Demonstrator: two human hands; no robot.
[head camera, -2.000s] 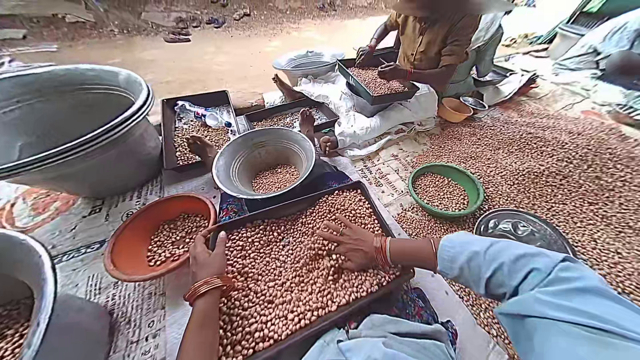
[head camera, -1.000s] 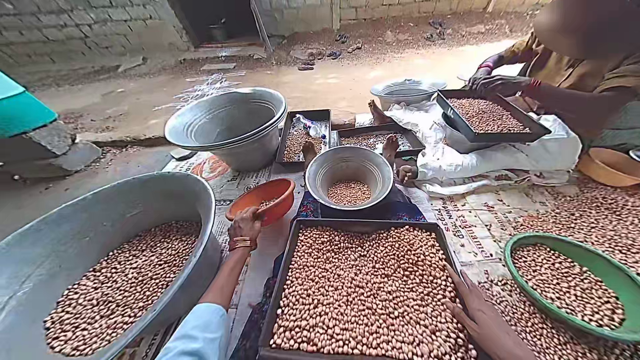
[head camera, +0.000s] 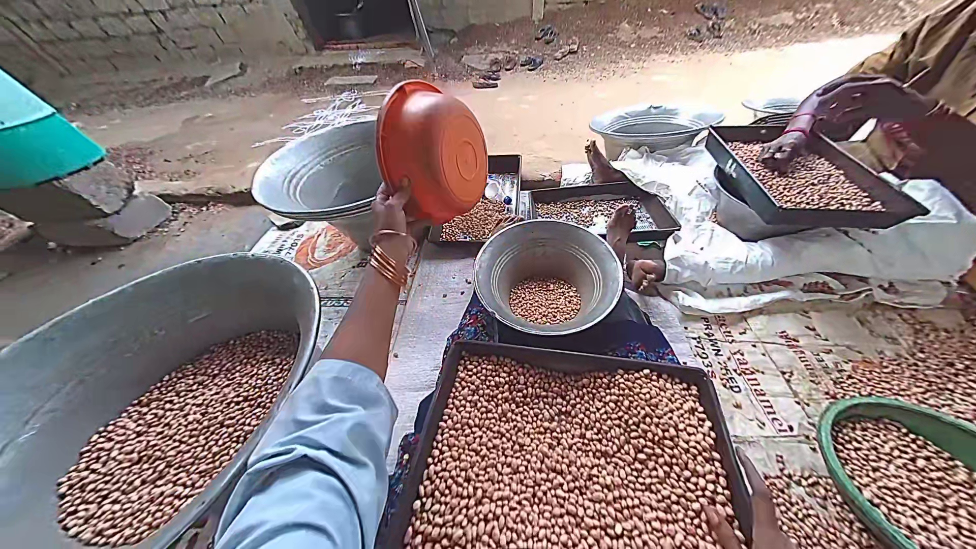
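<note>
My left hand [head camera: 393, 206] grips the near rim of an orange plastic basin [head camera: 446, 152], lifted and tilted on its side with its underside facing right; its inside is hidden. On my lap lies a black tray [head camera: 587, 361] full of shelled nuts [head camera: 572, 450], probably peanuts. My right hand [head camera: 751, 511] holds this tray's right edge, thumb over the rim and part of the hand out of frame. Just beyond the tray is a metal basin [head camera: 488, 286] with some nuts inside. At the left, a large metal tub [head camera: 301, 290] holds a heap of nuts.
Nested metal basins [head camera: 282, 179] stand behind the orange basin. Two black trays [head camera: 663, 210] lie further off, near bare feet. At right, another person's hand [head camera: 789, 149] rests in a tray of nuts [head camera: 808, 183]. A green basin [head camera: 827, 435] and loose nuts lie on printed sacks.
My left hand has raised and tipped the orange basin, which stood on the ground sheet a second ago. The co-worker's hand has moved into their tray. Two seconds ago my right hand was on the nuts.
</note>
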